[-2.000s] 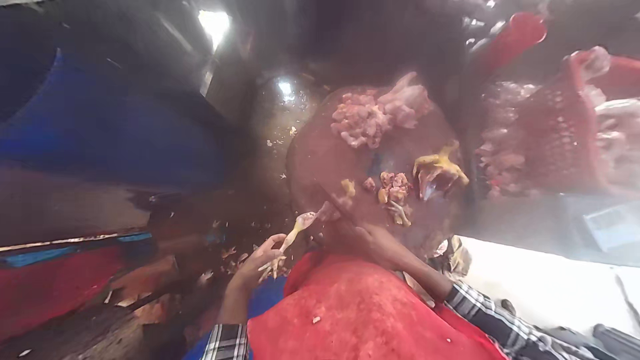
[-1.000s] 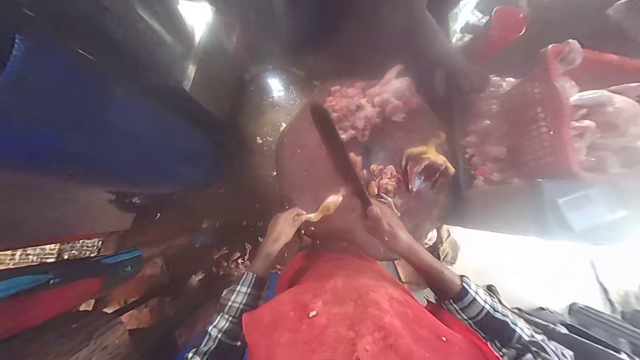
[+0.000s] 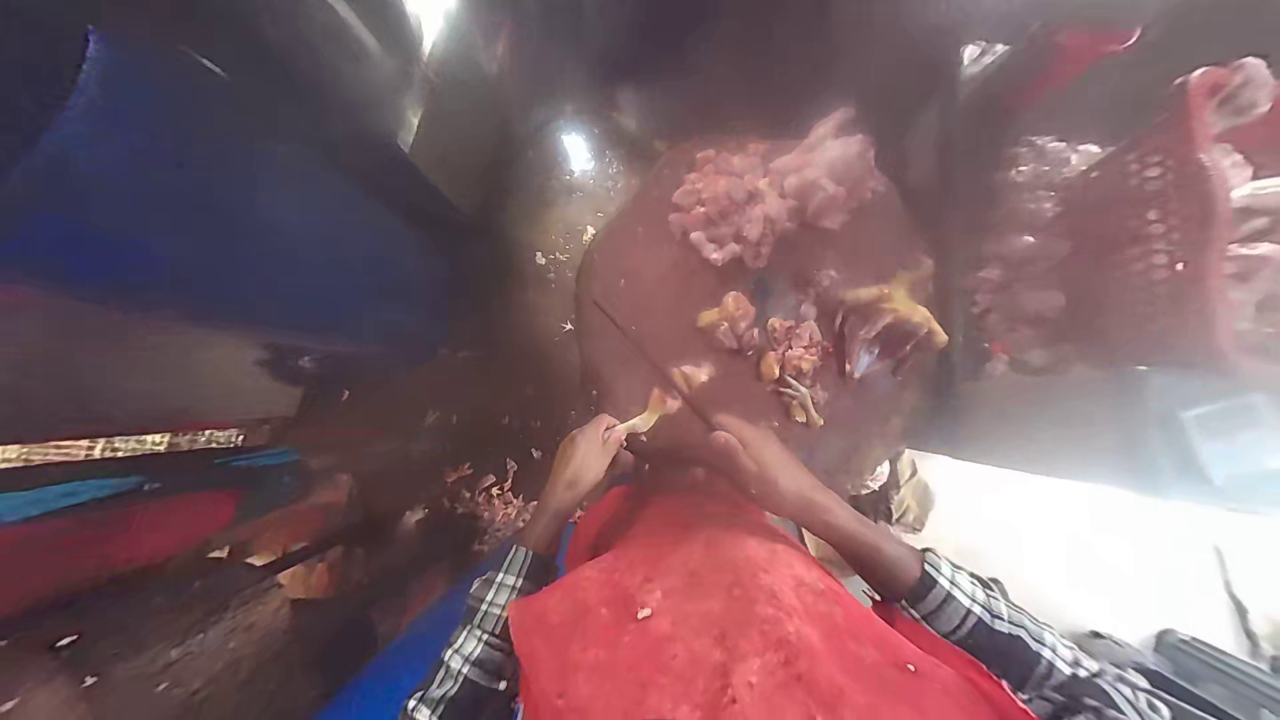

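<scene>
My left hand point(image 3: 586, 457) grips a pale yellow chicken leg point(image 3: 650, 413) by its end, low on the round chopping block point(image 3: 640, 250). My right hand point(image 3: 745, 455) is closed on a large knife point(image 3: 650, 350), whose thin dark edge slants up and left across the block, between the held leg and a small cut piece point(image 3: 692, 376). Behind lie a yellowish piece point(image 3: 730, 320) and a small heap of cut chicken pieces point(image 3: 793, 352). Farther right is a chicken part with yellow skin point(image 3: 890, 320). Pink chopped meat point(image 3: 740, 200) is piled at the block's far side.
A red perforated plastic basket point(image 3: 1150, 220) stands at the right, with more meat point(image 3: 1030, 260) beside it. Scraps point(image 3: 495, 505) lie low to the left of the block. A blue surface point(image 3: 220, 220) fills the upper left. My red apron point(image 3: 740, 610) is against the near side.
The knife has swung from a raised, broadside view to a thin edge low over the block. A yellowish piece now lies left of the small heap, where none showed one second ago.
</scene>
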